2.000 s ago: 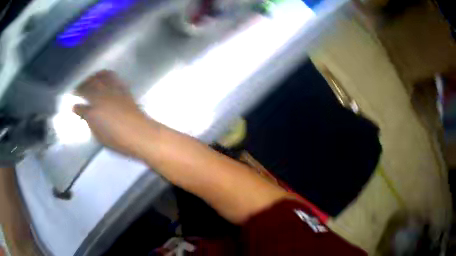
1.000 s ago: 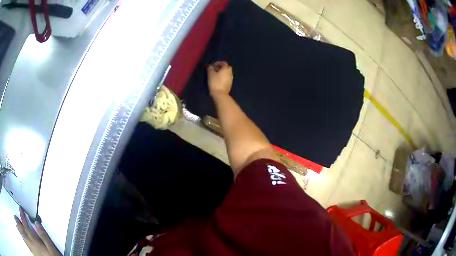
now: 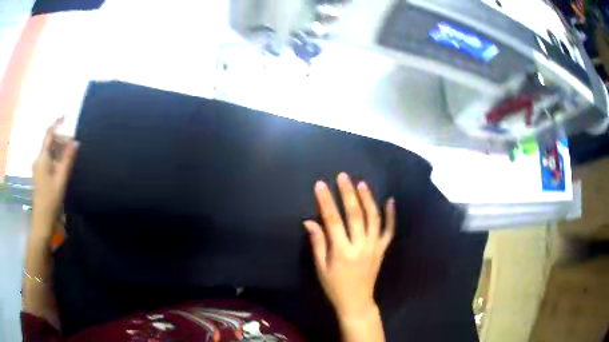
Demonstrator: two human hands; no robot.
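Observation:
A black fabric panel [image 3: 193,174] lies across the white table in front of me and hangs over its front edge toward my lap. My right hand [image 3: 350,240] lies flat on the right part of the panel with its fingers spread. My left hand [image 3: 55,157] is at the panel's left edge, fingers slightly curled and blurred; whether it pinches the cloth cannot be told. The sewing machine head [image 3: 461,43] stands behind the panel at the upper right with a lit blue display. The needle area [image 3: 304,47] is blurred.
Red-handled tools [image 3: 511,110] and a green clip [image 3: 527,147] are at the machine's right side. A small blue tray [image 3: 553,163] sits at the table's right end. The table edge [image 3: 507,217] runs below it. Brown cardboard [image 3: 574,287] is at the lower right.
The view has swung from the floor stack back to the table. My right hand has moved from that stack onto a black panel now spread on the table. My left hand is now at its left edge.

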